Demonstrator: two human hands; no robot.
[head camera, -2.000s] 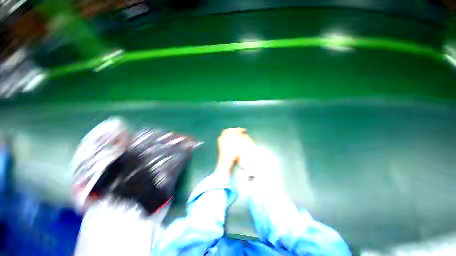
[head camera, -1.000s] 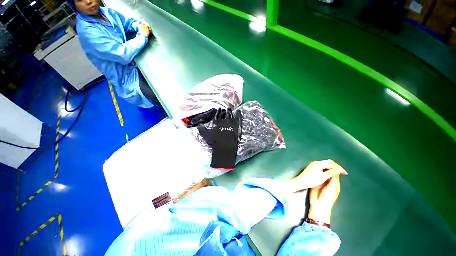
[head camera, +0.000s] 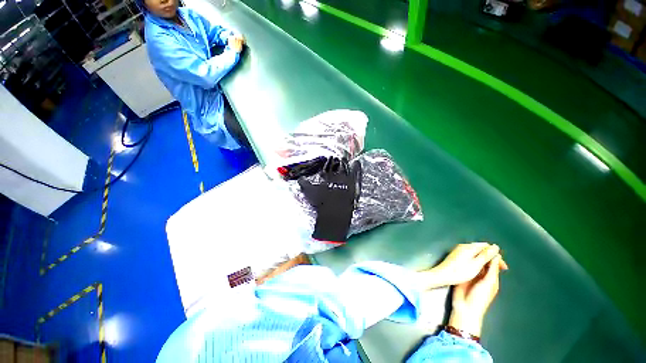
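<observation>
My left hand (head camera: 462, 264) and my right hand (head camera: 476, 294) rest together on the green bench (head camera: 453, 202), fingers overlapping. No object shows in either; part of the right fingers is hidden. A bracelet is on the right wrist. To their left lie two shiny clear bags, one behind (head camera: 329, 131) and one nearer (head camera: 386, 186), with dark and red contents. A black glove (head camera: 333, 213) with a red cuff edge and pale lettering lies on them, cuff towards me. My hands do not touch the bags or glove.
A bulky white sack (head camera: 227, 227) with a dark-printed label (head camera: 240, 276) is left of the bench, beside a brown carton edge (head camera: 283, 268). A person in blue (head camera: 188, 60) leans on the bench's far left. A white cabinet (head camera: 42, 152) stands on the blue floor.
Since one second ago the view has shifted slightly, so everything appears further right and a little lower. Two seconds ago the view faced the bench more squarely. My hands stay together.
</observation>
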